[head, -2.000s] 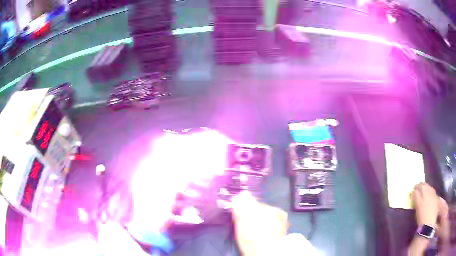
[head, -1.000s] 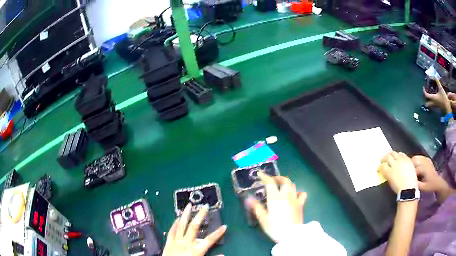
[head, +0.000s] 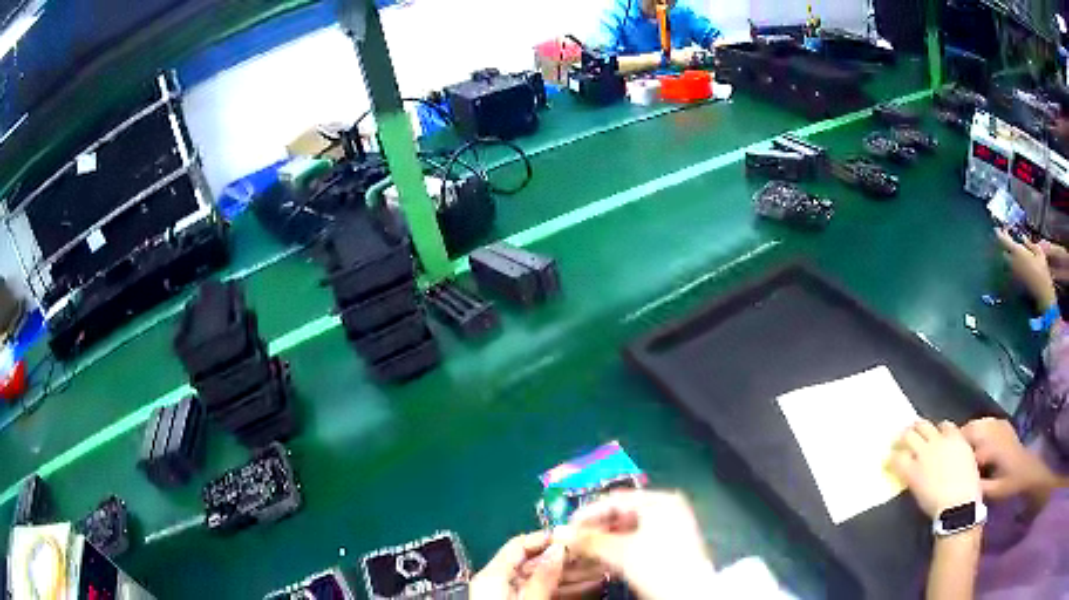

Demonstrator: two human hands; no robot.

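My left hand and my right hand meet at the bottom centre, fingertips together over a trail camera. The hands hide most of this camera. A small green spot shows by my fingertips; whether it is held is unclear. The right hand is blurred and overexposed. A cyan and magenta card lies just behind that camera. A second trail camera with a round lens lies to the left, cut off by the bottom edge. A third barely shows beside it.
A large black tray with a cream sheet lies right; another person's hands rest there. Stacked black bins, black plastic parts, an open circuit-board housing and a green upright stand beyond. Power supply lower left.
The pink glare is gone. My hands, apart over two cameras a second ago, have come together at the right one. The view has tilted up, so the near cameras sit lower in the picture.
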